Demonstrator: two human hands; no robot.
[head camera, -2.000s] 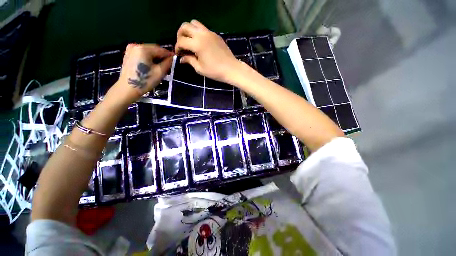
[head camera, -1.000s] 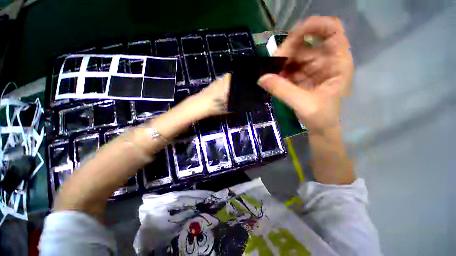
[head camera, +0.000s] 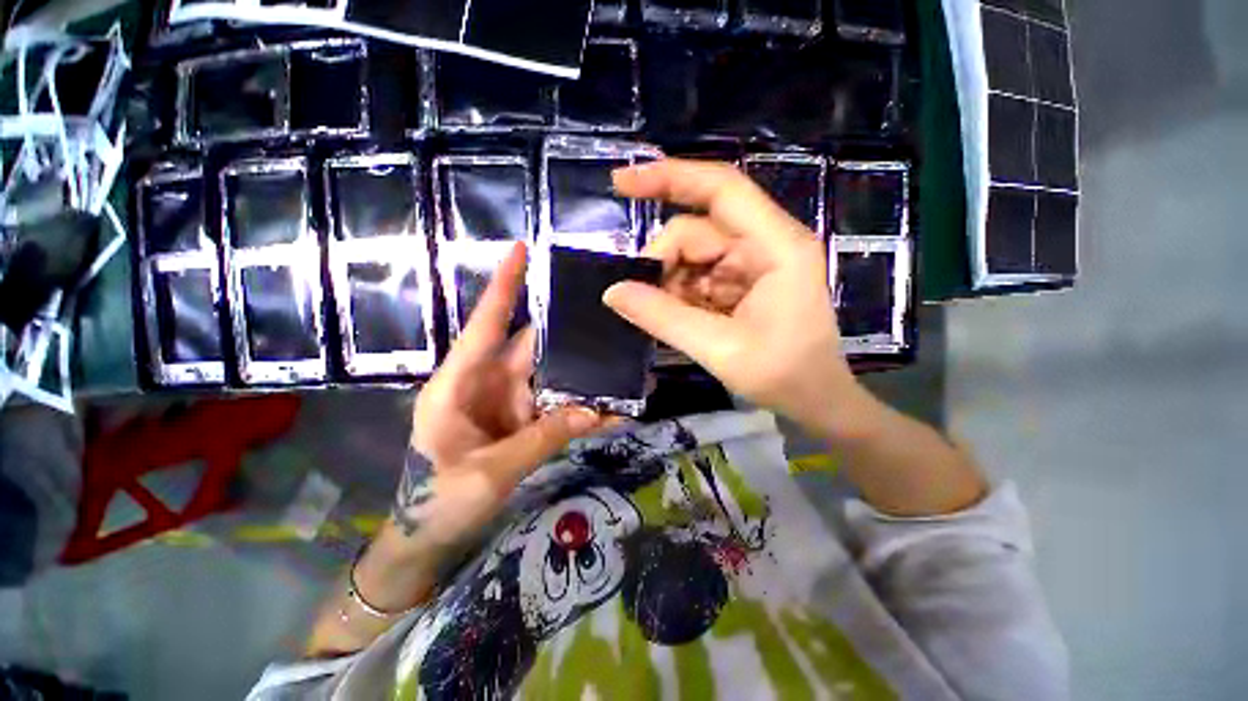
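A silver-rimmed frame (head camera: 591, 192) stands a little proud of the black tray (head camera: 392, 141), in front of my body. My left hand (head camera: 479, 431) holds its lower end, with a finger along the left edge and the thumb at the bottom edge. A matte black adhesive piece (head camera: 591, 329) lies over or just above the frame's lower half; whether it touches is unclear. My right hand (head camera: 746, 281) pinches the piece's upper right corner between thumb and finger. The sticker sheet (head camera: 527, 30) lies across the tray's back, cut off by the picture's top edge.
Other silver-rimmed frames (head camera: 377, 281) sit in the tray's front row. A thick stack of sticker sheets (head camera: 1029, 137) is at the right. White tangled backing strips (head camera: 69, 123) with a dark lump (head camera: 52, 258) are at the left. A red stool (head camera: 178, 466) stands below.
My hands have come down and closer to my body with the black piece, now over a frame. The view has shifted, so the sheet sits at the top edge.
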